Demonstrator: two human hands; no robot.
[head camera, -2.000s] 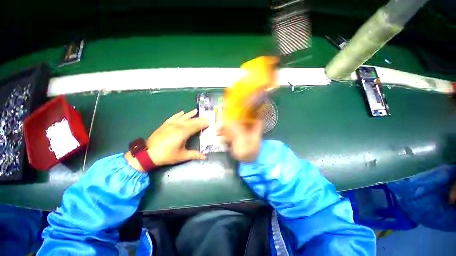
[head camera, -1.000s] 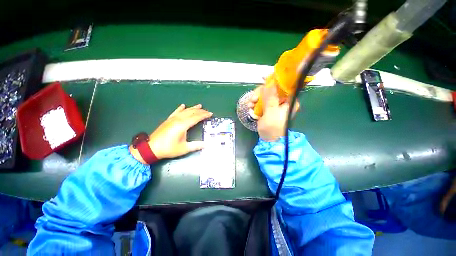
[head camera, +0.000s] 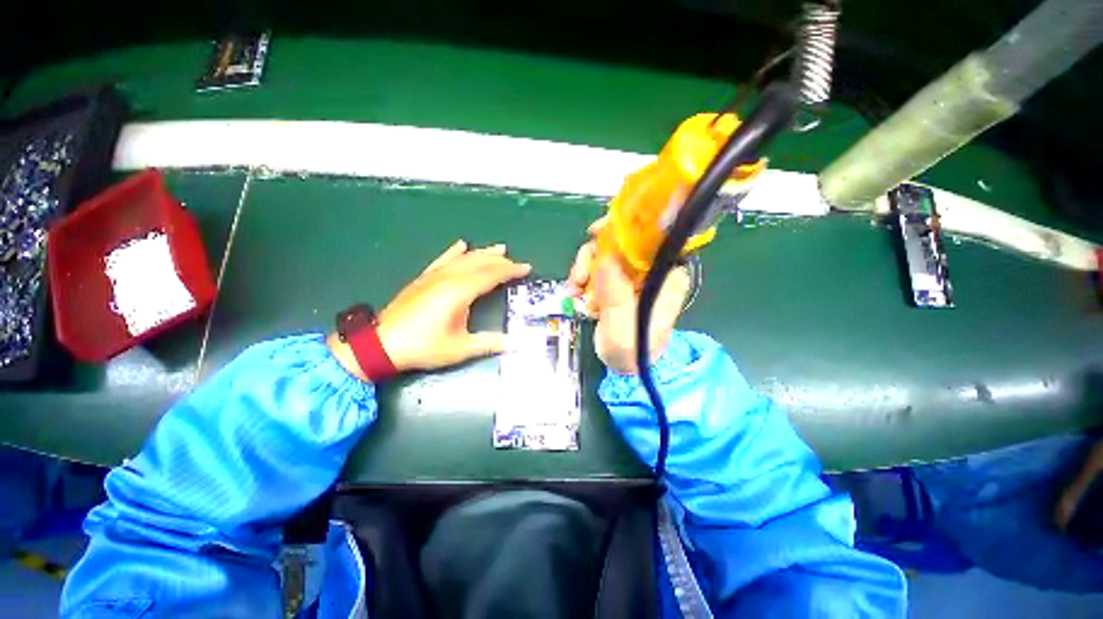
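The phone assembly lies flat on the dark green bench in front of me, silvery with small parts at its far end. My left hand rests beside its left edge, thumb and fingers apart, holding nothing. My right hand grips the yellow-orange electric screwdriver, whose tip end is at the phone's far right corner, where a small green spot shows. The round screw dish is mostly hidden behind my right hand.
A red bin with white pieces and a black tray of small metal parts stand at left. Another phone lies at right near the taped pole. One more is on the conveyor. A black cord and coil spring hang above. A blue sleeve shows at right.
My right hand has moved the screwdriver from over the screw dish left to the phone's far right corner. My left hand stays beside the phone.
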